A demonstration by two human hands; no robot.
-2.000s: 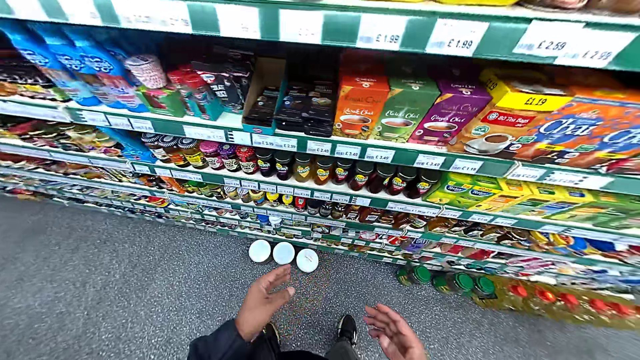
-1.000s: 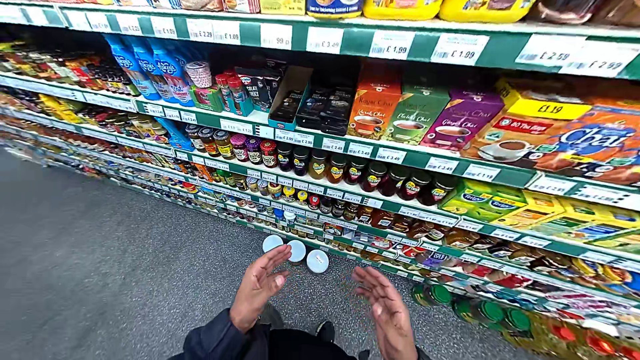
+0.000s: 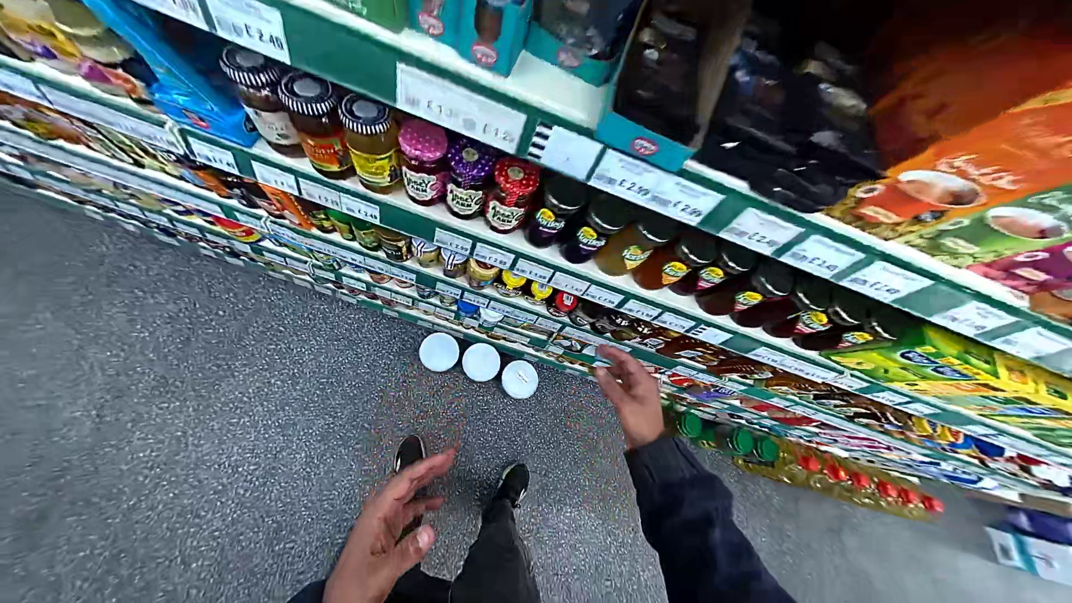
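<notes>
My left hand (image 3: 391, 528) is low in the view over the speckled floor, fingers apart, holding nothing. Farther forward and to the right, my right hand (image 3: 630, 395) reaches out toward the lower shelves, empty, with its thumb and fingers parted; whether it touches a shelf edge I cannot tell. Three round white lids (image 3: 481, 362) stand in a row at the foot of the shelving, left of my right hand. Above them, a shelf holds jam jars with striped lids (image 3: 308, 124), jars with patterned lids (image 3: 466, 176) and dark-lidded jars (image 3: 636, 244).
Green shelf edges (image 3: 469, 219) with price labels run diagonally across the view. Tea boxes (image 3: 938, 201) are at the upper right, yellow-green boxes (image 3: 963, 368) lower down. Green-capped jars (image 3: 740, 441) and red-capped bottles (image 3: 863, 481) stand low at the right. My shoes (image 3: 512, 483) are on the floor.
My right hand has moved forward, toward the lower shelves. My left hand is now farther from the white lids than one second ago. The view has moved closer to the jam jars.
</notes>
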